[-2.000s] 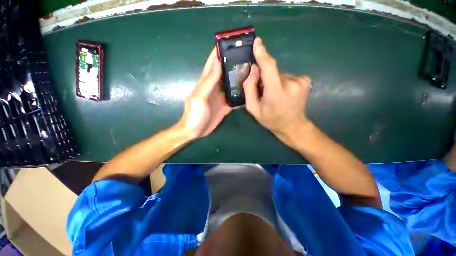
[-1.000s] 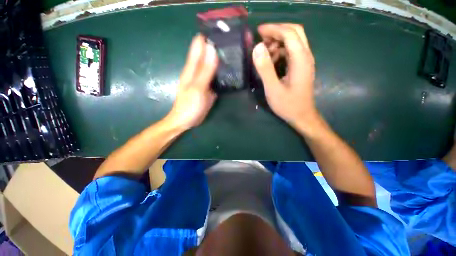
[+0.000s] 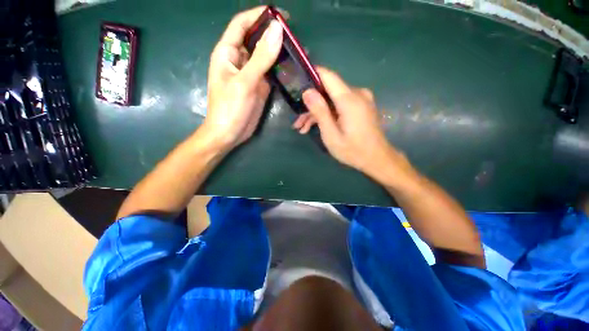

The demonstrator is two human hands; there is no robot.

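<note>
A covered phone [image 3: 292, 76], black with a red rim, is held tilted above the bench between both my hands. My left hand [image 3: 240, 84] grips its upper left end, with the thumb lying on the black face. My right hand [image 3: 342, 116] grips its lower right end, with the thumb on the face near that end. The fingers hide parts of both ends. An open phone body [image 3: 117, 64] with a red rim, green and white inside, lies at the left of the bench.
A black housing [image 3: 566, 85] lies at the bench's far right. A glossy black blister tray [image 3: 39, 110] covers the left end, above a cardboard box [image 3: 45, 258]. A worn pale edge strip [image 3: 516, 16] runs behind. Another person's blue sleeve [image 3: 549, 265] is at lower right.
The phone has turned so its top leans left and its red side edge shows. My right hand, off the phone's face a second ago, now grips its lower end. The view has shifted slightly.
</note>
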